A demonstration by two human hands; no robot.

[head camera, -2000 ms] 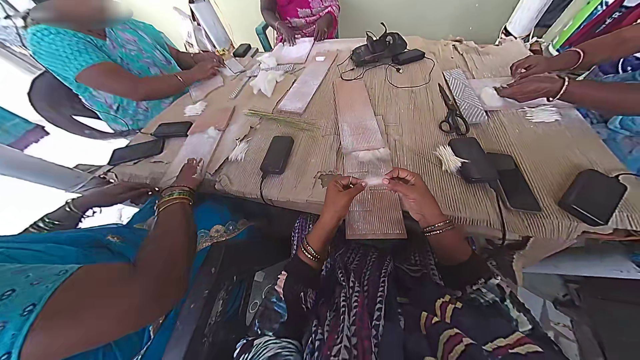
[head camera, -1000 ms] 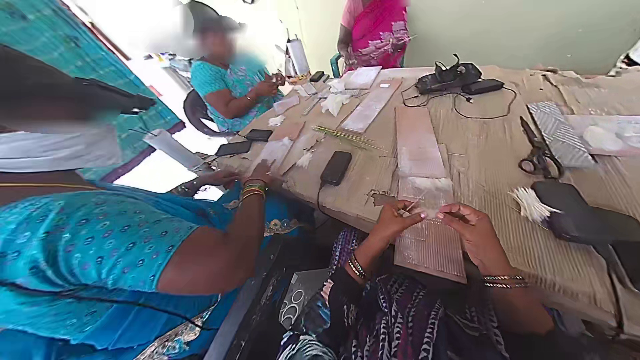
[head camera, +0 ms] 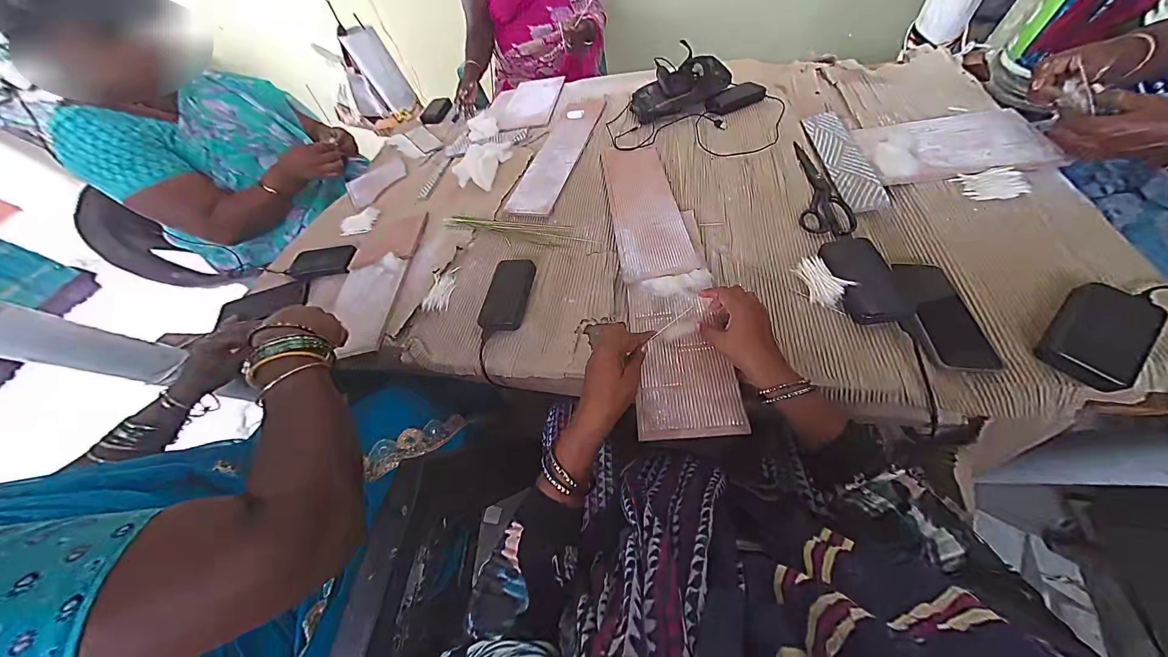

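My left hand (head camera: 617, 358) pinches the lower end of a thin pale stick (head camera: 668, 327) at the left edge of a ridged board (head camera: 691, 394). The stick slants up to my right hand (head camera: 735, 330), whose fingers are closed on white cotton fluff at its upper end. More white cotton (head camera: 677, 282) lies across the board just above my hands. Beyond it a long pinkish board (head camera: 648, 205) extends away from me. A bundle of white cotton-wrapped sticks (head camera: 824, 282) lies to the right of my right hand, partly against a black case.
Black scissors (head camera: 826, 196) lie right of the long board, near a black case (head camera: 860, 279) and a phone (head camera: 944, 317). Another black case (head camera: 507, 295) with a cable lies left. Thin green sticks (head camera: 520, 230) lie beyond it. Co-workers' hands are at both sides of the corrugated-covered table (head camera: 1022, 274).
Two seconds ago my hands were close together over the board; now they are apart with the stick slanting between them. The left neighbour's head, in view one second ago, is out of view.
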